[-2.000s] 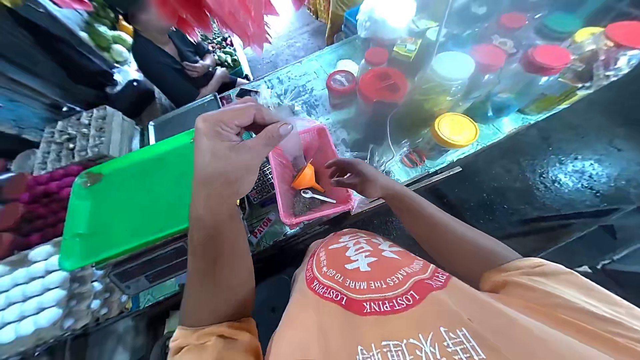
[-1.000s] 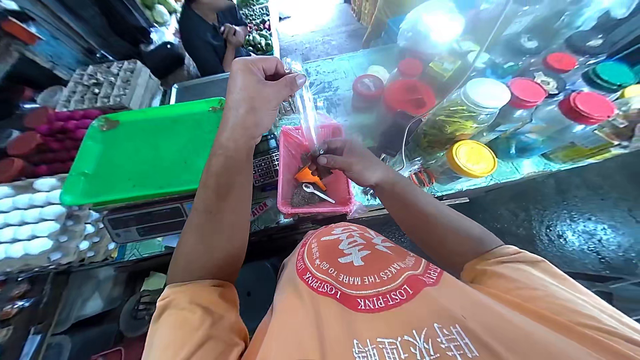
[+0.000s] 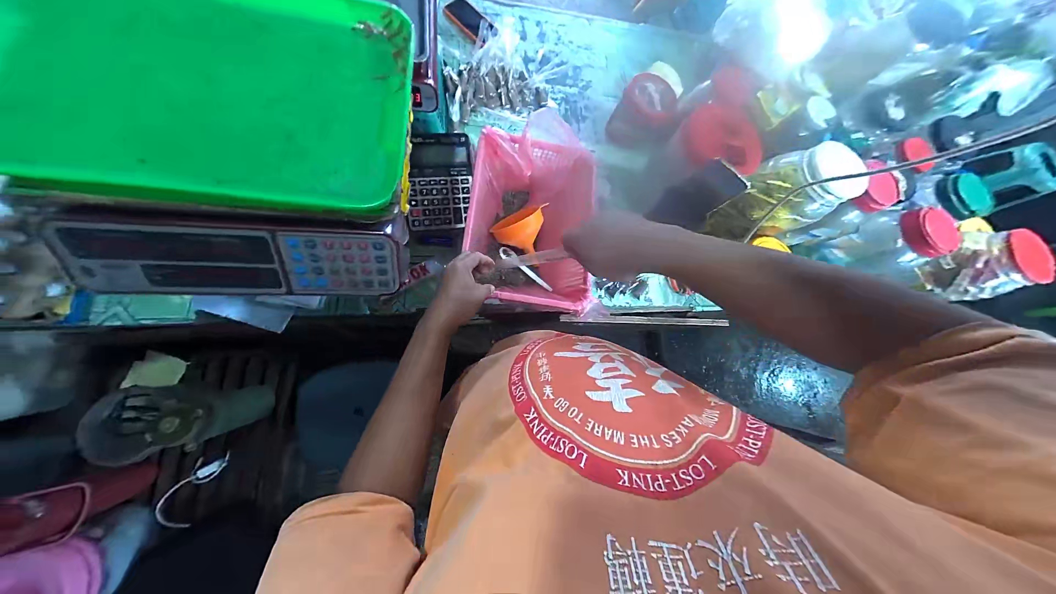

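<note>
A narrow clear plastic bag [image 3: 540, 257] is stretched between my hands over the near part of a pink plastic basket [image 3: 532, 157]. My left hand [image 3: 467, 280] pinches its left end, where some dark contents show, at the basket's near left corner. My right hand [image 3: 606, 245] is closed on the other end, at the basket's right side. Inside the plastic-lined basket lie an orange funnel [image 3: 520, 227], a white plastic spoon [image 3: 528, 272] and some dark grainy stuff. The spoon lies partly behind the bag.
Left of the basket are a calculator [image 3: 440, 190] and a digital scale [image 3: 223, 256] with a green tray [image 3: 198, 107]. Small filled plastic bags [image 3: 499, 87] lie behind the basket. Lidded jars [image 3: 833, 173] crowd the glass counter at right. A dark gap lies below the counter's front edge.
Both hands have come down to the near part of the basket. The bag, upright a second ago, is now nearly level between them. The view has tilted down.
</note>
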